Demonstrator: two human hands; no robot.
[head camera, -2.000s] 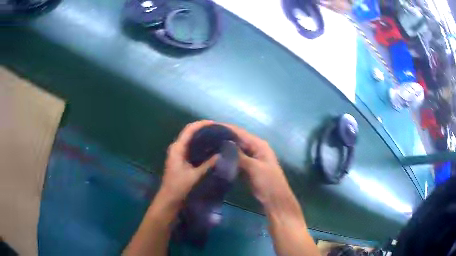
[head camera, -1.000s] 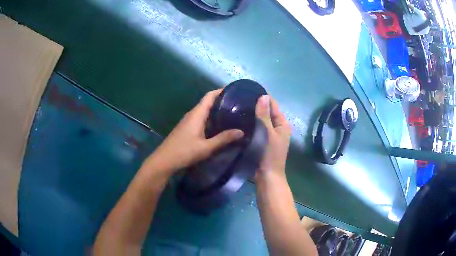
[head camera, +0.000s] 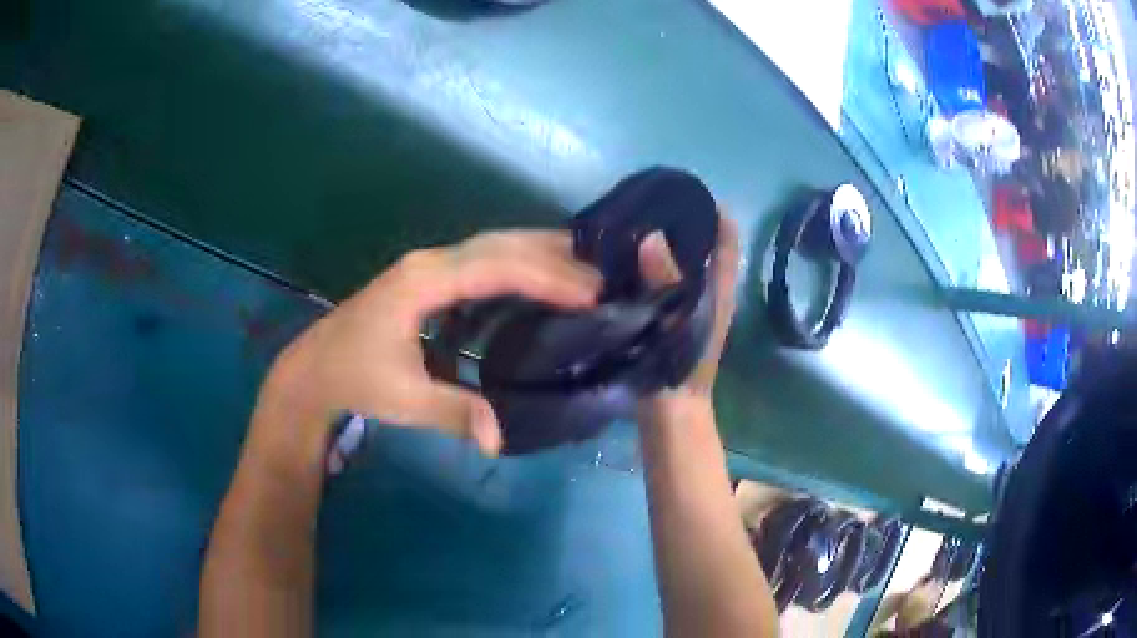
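Note:
A pair of black headphones (head camera: 574, 361) is held above the teal bench top, blurred by motion. My right hand (head camera: 698, 299) grips the upper round cup from its right side, with the thumb on the cup. My left hand (head camera: 412, 324) is spread around the left part of the headphones, fingers over the top and thumb below. Whether the left fingers press on it is hard to tell. The inside of the cups is hidden.
Another headphone (head camera: 813, 268) lies on the green belt (head camera: 499, 112) to the right. A tan cardboard sheet (head camera: 38, 224) is at the left edge. Several black headphones (head camera: 823, 548) stand at the lower right. A large dark shape (head camera: 1072, 499) fills the right edge.
The headphones have been turned, and the cup face has tilted. My left hand has moved from the upper cup to the lower left part, its fingers wider apart. The view has shifted.

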